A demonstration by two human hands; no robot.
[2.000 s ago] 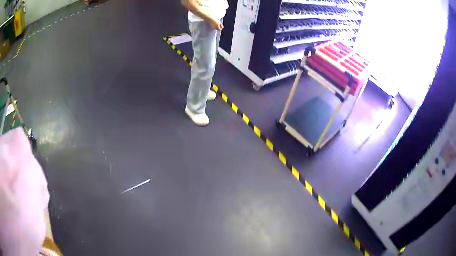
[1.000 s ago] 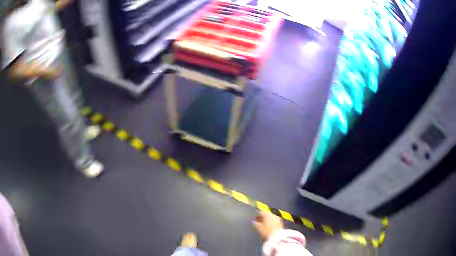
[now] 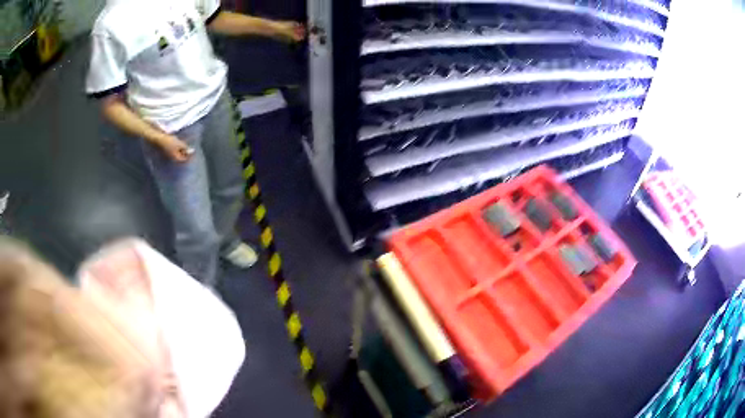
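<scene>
A red-orange compartment tray (image 3: pixel 506 279) lies on top of a tray cart (image 3: pixel 415 306) in front of me. Several grey-green items (image 3: pixel 500 219) lie in its farther pockets; the nearer pockets show bare red plastic. What I take for my left hand (image 3: pixel 53 326) is a large blur at the lower left, beside a pale pink sleeve (image 3: pixel 176 326). Its fingers cannot be made out, nor whether it holds anything. It is apart from the tray in the picture. My right hand is not in view.
A tall rack (image 3: pixel 490 98) with sloped shelves stands behind the tray. A person (image 3: pixel 159 73) stands at the left, one hand at the rack's side. Yellow-black floor tape (image 3: pixel 274 265) runs between. Another cart (image 3: pixel 674 204) with red trays and a blue-green rack (image 3: pixel 702 367) are right.
The cart and rack appear much closer. The person's arm now reaches to the rack's side. My right hand has left the picture; the left arm's blur has grown.
</scene>
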